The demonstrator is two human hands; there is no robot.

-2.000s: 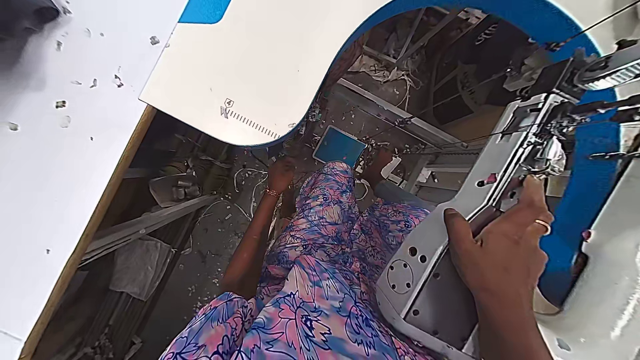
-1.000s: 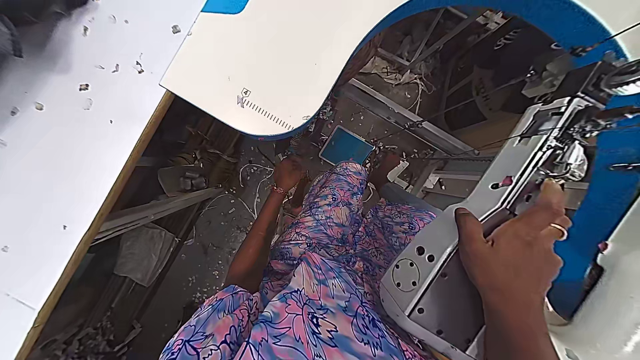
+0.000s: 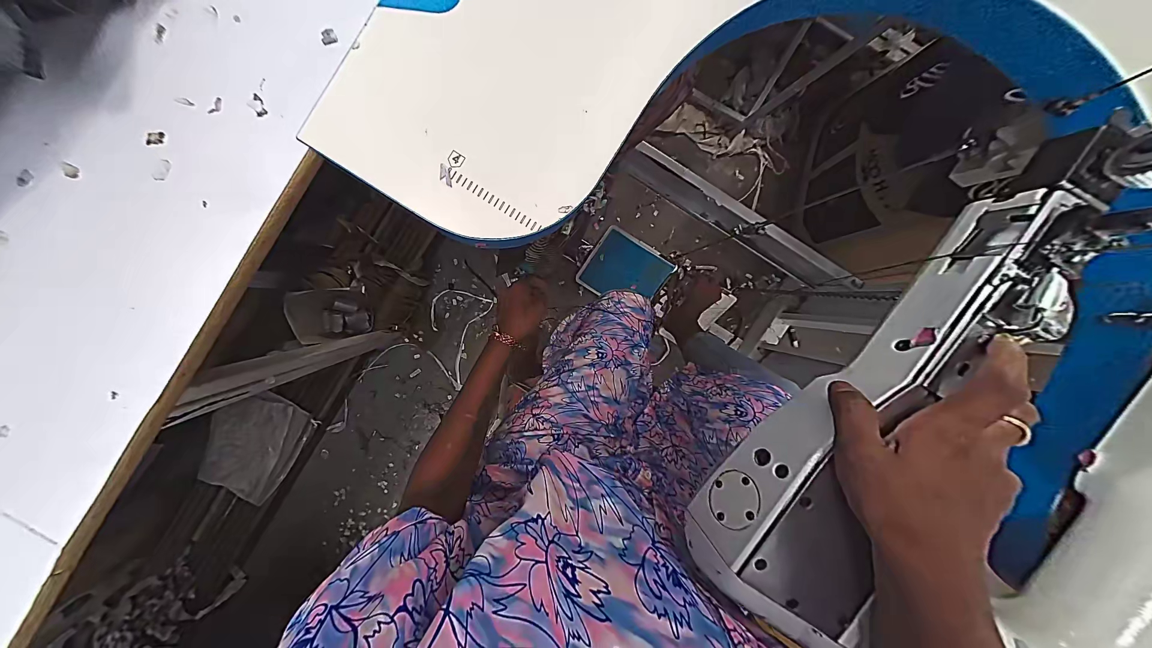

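Observation:
My right hand (image 3: pixel 936 450), with a ring on one finger, rests on the grey metal arm of an industrial sewing machine (image 3: pixel 792 468) at the right. Its thumb lies on the arm's edge and a fingertip reaches the metal parts near the needle area (image 3: pixel 1035 310). Lower down, below the white machine top (image 3: pixel 486 99), my left hand (image 3: pixel 522 306) hangs beside my knee, a bracelet at its wrist. Its fingers are dim and partly hidden by the machine top's edge, so what it touches cannot be told. Patterned pink and blue clothing covers my legs.
A white table (image 3: pixel 117 270) with a wooden edge and scattered scraps lies at the left. Below are a blue rectangular pad (image 3: pixel 625 261), metal frame bars (image 3: pixel 747 216), white cords and scraps on the floor. A pale cloth or bag (image 3: pixel 255 445) hangs at the lower left.

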